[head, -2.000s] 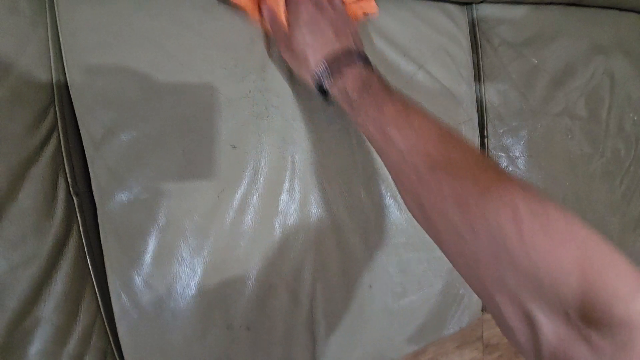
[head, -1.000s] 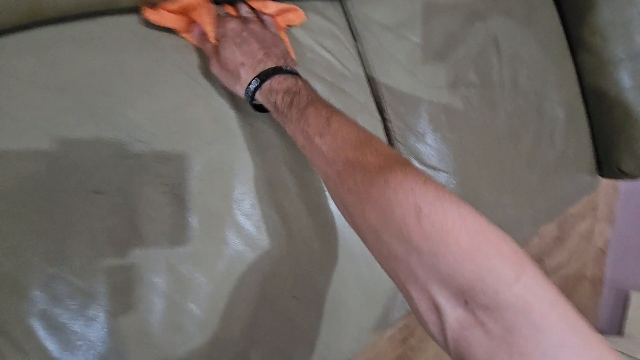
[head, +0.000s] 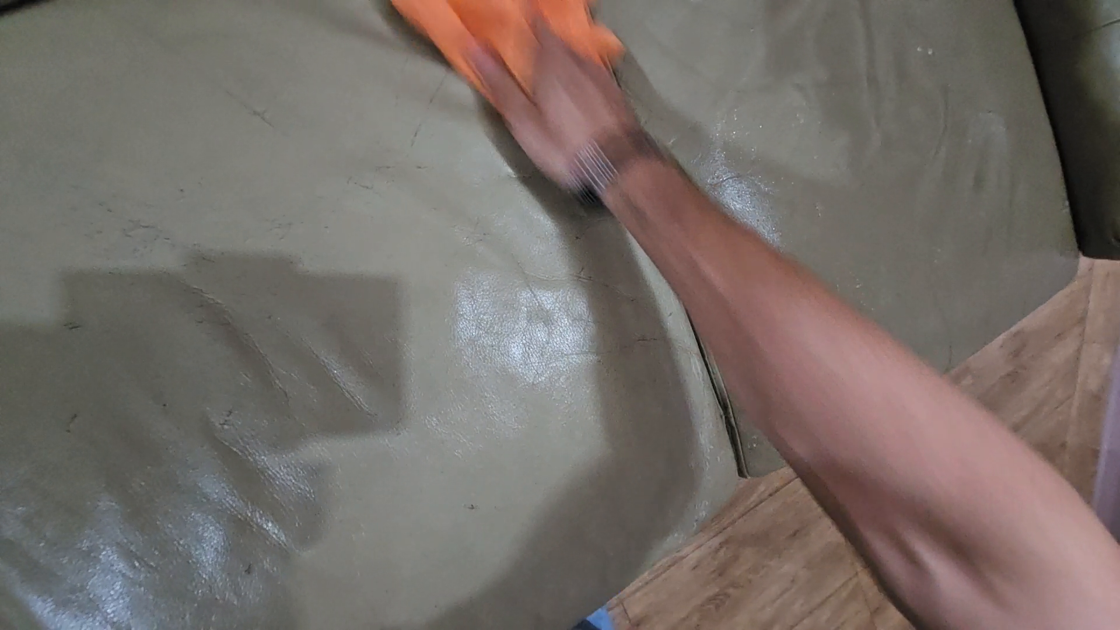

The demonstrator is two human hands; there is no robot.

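Observation:
My right hand, blurred and wearing a dark band at the wrist, presses an orange cloth against a green-grey leather sofa cushion. The cloth spreads out past my fingers and runs off the top edge of the view. Hand and cloth lie near the seam between this cushion and a second leather cushion to the right. Creases, fine dark marks and glossy patches show on the leather. My left hand is out of view.
At the right edge rises another dark leather part of the sofa. Below the cushions lies a wood-patterned floor. A small blue thing shows at the bottom edge. Shadows fall across the left cushion.
The view has shifted toward the right of the sofa. My right hand has stayed on the orange cloth, which now lies nearer the seam than one second ago.

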